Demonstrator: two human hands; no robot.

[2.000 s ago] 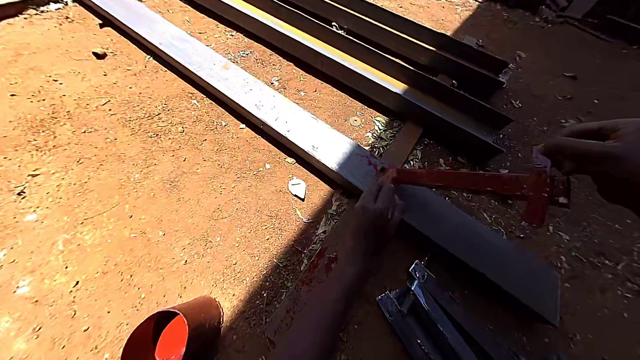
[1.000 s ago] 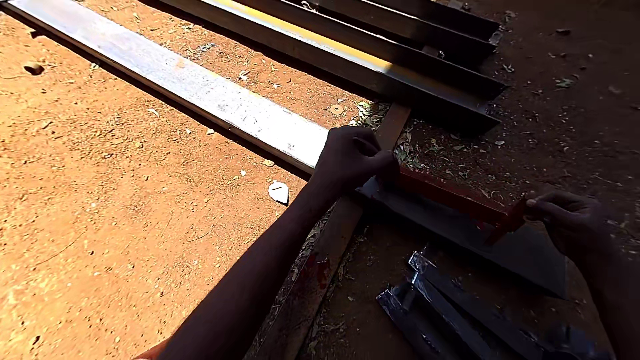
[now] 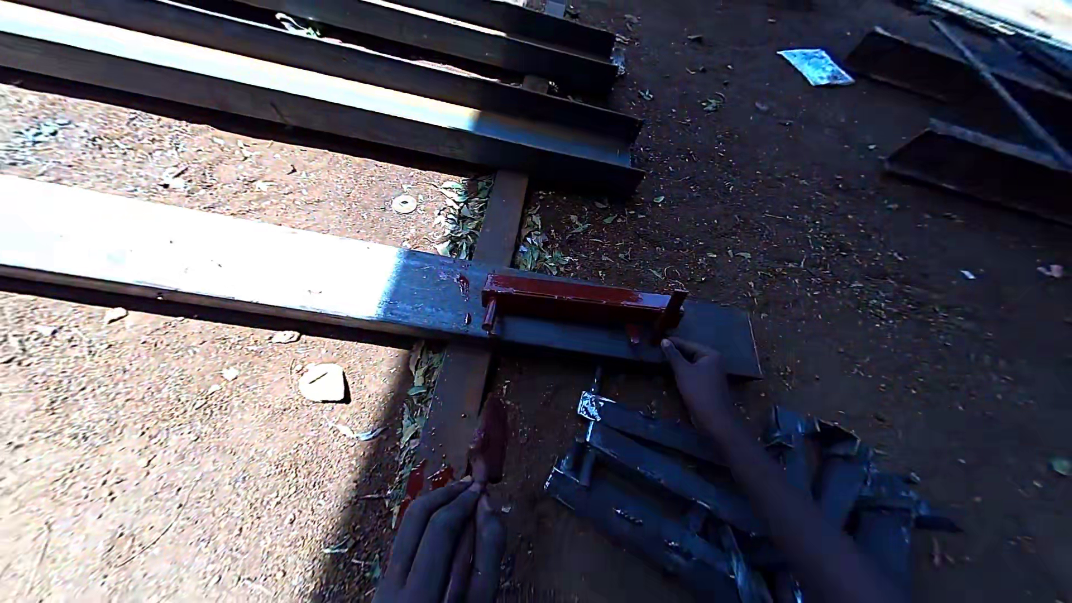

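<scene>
A red-painted metal bracket (image 3: 578, 301) with short projecting parts lies across the shaded end of a long, flat-topped metal beam (image 3: 435, 289). The thumb and fingertips of my right hand (image 3: 695, 360) are closed at the lower tip of its right end piece. At the bottom centre, my left hand (image 3: 448, 536) grips a dark red, paint-covered brush (image 3: 491, 440), its head pointing up over the shaded ground. Red spots mark the beam left of the bracket.
A crosswise metal bar (image 3: 459, 394) runs under the beam. Dark metal pieces (image 3: 662, 502) are piled beneath my right forearm. Long steel channels (image 3: 544, 138) lie beyond, more metal sections (image 3: 980, 159) at upper right. A pale stone (image 3: 323, 383) sits on the sunlit soil.
My left hand has moved from beside the bracket's left end down toward the bottom of the view. The bracket now rests flatter along the beam. The view has shifted right.
</scene>
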